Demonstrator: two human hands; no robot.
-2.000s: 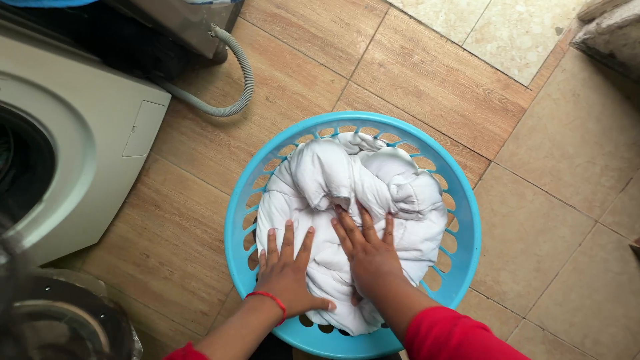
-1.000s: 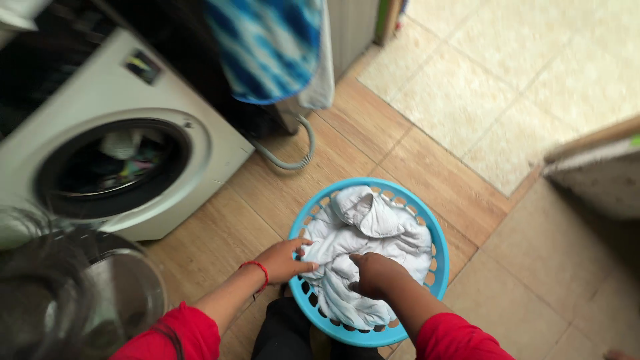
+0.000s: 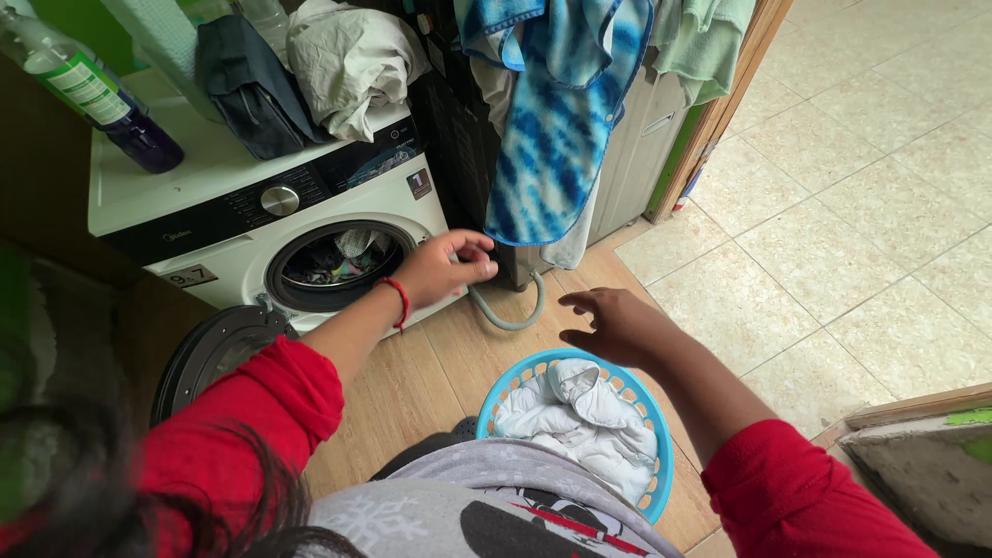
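My left hand [image 3: 449, 270], a red cord bracelet at its wrist, is raised in front of the washing machine [image 3: 225, 256], holding nothing, its fingers curled but apart. My right hand [image 3: 608, 325] hangs in the air above the far rim of the blue plastic laundry basket [image 3: 663, 480], its fingers apart and nothing in them. White cloth [image 3: 581, 418] lies bunched in the basket on the floor, the near side hidden behind my shirt. The washer's round door [image 3: 213, 360] stands swung out, and mixed laundry [image 3: 349, 260] shows inside the drum.
On the washer stand a bottle of dark liquid [image 3: 116, 108], a dark fabric item [image 3: 256, 85] and a crumpled light cloth [image 3: 349, 58]. A blue tie-dye cloth [image 3: 550, 132] hangs beside it. Below runs a grey corrugated hose [image 3: 508, 324]. A low wall edge [image 3: 922, 407] is at the right.
Both hands have left the white cloth, which they touched in the earlier frames, and are now raised above and beyond the basket. The view has tilted up toward the washer.
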